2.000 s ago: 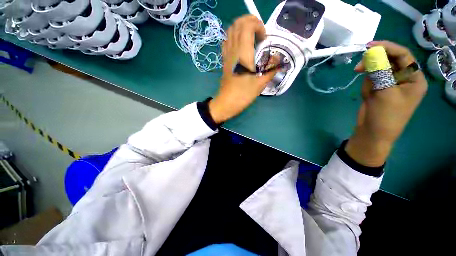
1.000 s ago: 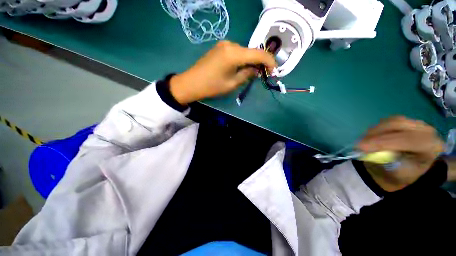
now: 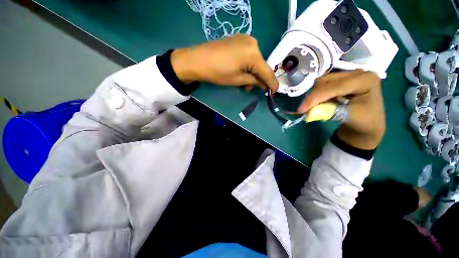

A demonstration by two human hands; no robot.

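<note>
The white camera housing [image 3: 322, 38] lies on the green bench, its round opening facing me, with a silvery inside. Its black front panel [image 3: 346, 24] shows several round dots. My left hand [image 3: 226, 63] pinches the dark wire leads [image 3: 272, 101] just outside the opening. A dark lead with a white plug [image 3: 243, 116] hangs below it. My right hand [image 3: 347, 98], with a yellow finger wrap [image 3: 320, 112], has its fingers at the other wire ends, beside a pale loop [image 3: 294, 122]. Its fingertips are partly hidden and blurred.
A tangled heap of pale sealing rings [image 3: 226, 15] lies at the back. Several white-grey shells [image 3: 437, 101] stand at the right. A blue stool [image 3: 37, 136] is at the left. Another person's hand [image 3: 422, 197] and dark sleeve show at lower right.
My right hand has come from the right to the wires at the opening, bringing the pale loop. My left hand has moved from inside the opening to the wires pulled out below it.
</note>
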